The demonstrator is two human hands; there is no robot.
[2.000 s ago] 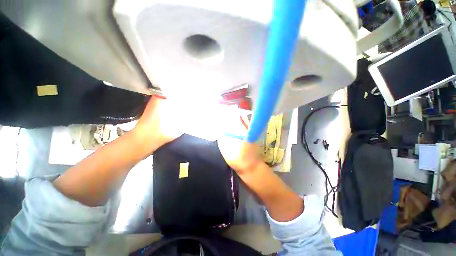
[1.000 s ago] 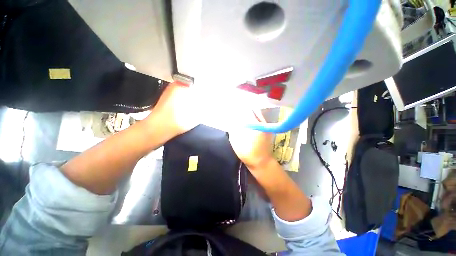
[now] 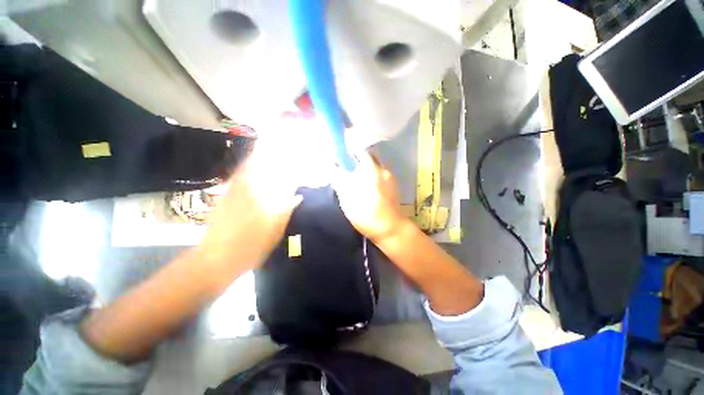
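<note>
A black bag panel (image 3: pixel 320 285) with a small pale-yellow tag lies in front of me, a speckled line along its right edge. My left hand (image 3: pixel 251 200) is at the panel's upper left, fingers partly lost in white glare. My right hand (image 3: pixel 369 197) holds the panel's upper right end, its fingertips also in glare. The white-grey sewing machine head (image 3: pixel 370 85) hangs above both hands, with a blue air hose (image 3: pixel 316 62) crossing it. The needle area is hidden by glare.
Black bag pieces (image 3: pixel 116 154) with a yellow tag lie at left. A yellow-edged clamp plate (image 3: pixel 429 162) is right of my hands. A thin cable (image 3: pixel 480 166) curves on the grey plate. At right are a larger black bag (image 3: pixel 598 254), a white-framed screen (image 3: pixel 652 58) and a blue bin (image 3: pixel 590 366).
The machine head and hose appear further left and higher, exposing more of the clamp plate. My left hand has shifted down beside the panel's top and shows more of its back.
</note>
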